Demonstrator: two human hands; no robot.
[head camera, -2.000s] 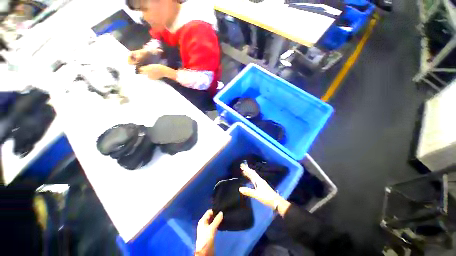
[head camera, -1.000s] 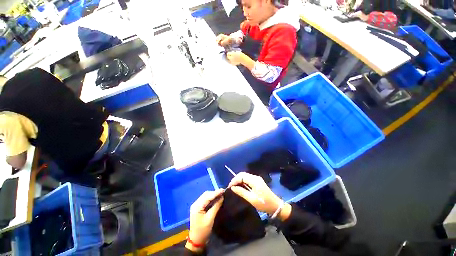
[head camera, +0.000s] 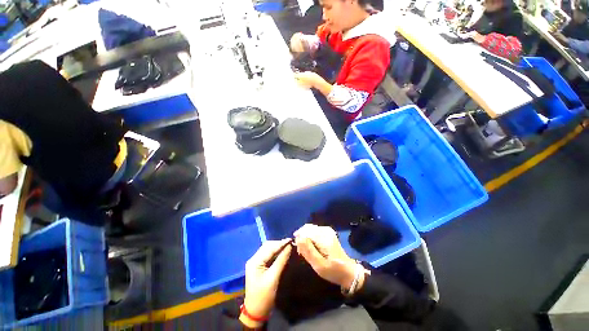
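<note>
My left hand (head camera: 263, 275), with a red band at the wrist, pinches the rim of a black fabric pouch (head camera: 303, 284). My right hand (head camera: 325, 253) meets it at the same rim, thumb and fingertips closed together. The pouch hangs below both hands, over my lap, and blends with my dark clothing. What lies between the fingertips is too small to tell. More black pouches (head camera: 372, 236) lie in the blue tote (head camera: 294, 216) just beyond my hands.
Stacked black pouches (head camera: 302, 138) stand on the white table (head camera: 271, 187) ahead. A second blue tote (head camera: 452, 169) is at the right, a smaller blue bin (head camera: 221, 249) at the left. A person in red (head camera: 361, 68) sits beyond; another person (head camera: 58, 136) is at left.
Since two seconds ago, a pouch came up out of the tote into both hands. Since one second ago, the thin pale stick at the right fingers no longer shows, and the fingertips have come together.
</note>
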